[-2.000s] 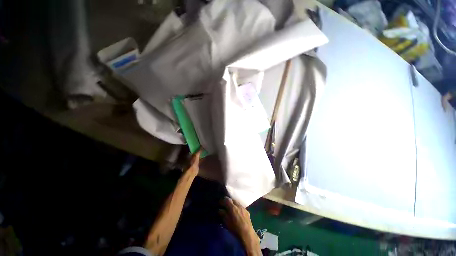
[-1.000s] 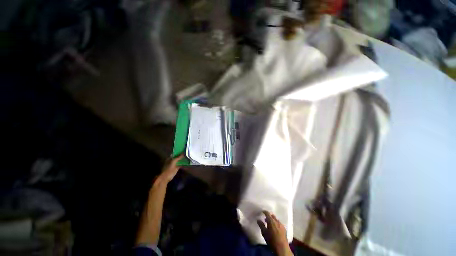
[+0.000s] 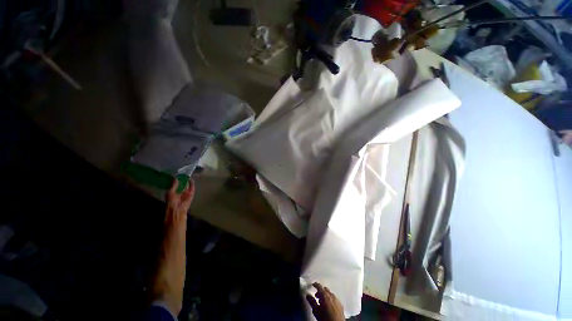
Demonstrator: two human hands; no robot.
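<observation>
My left hand [image 3: 180,195] grips the near edge of a green-edged document pouch [image 3: 172,145] with whitish papers, at the table's left part. A small white tray [image 3: 239,128] with a blue item touches or lies just beside its right side. My right hand [image 3: 325,303] is at the bottom, on or just over the lower end of a folded pale cloth panel [image 3: 342,207]; its fingers are slightly bent and partly dark. I cannot tell if it holds the cloth.
A long brown yardstick [image 3: 411,182] and dark-handled shears [image 3: 403,251] lie right of the folded cloth. A brassy clamp [image 3: 440,273] is near the table edge. The large white lay [image 3: 508,188] spans the right. A dark machine [image 3: 320,59] stands behind. Another person's hand [image 3: 566,136] shows far right.
The green-edged pouch has moved left in my left hand, from beside the cloth to beyond the tray. My right hand has stayed by the lower end of the cloth. The view has shifted.
</observation>
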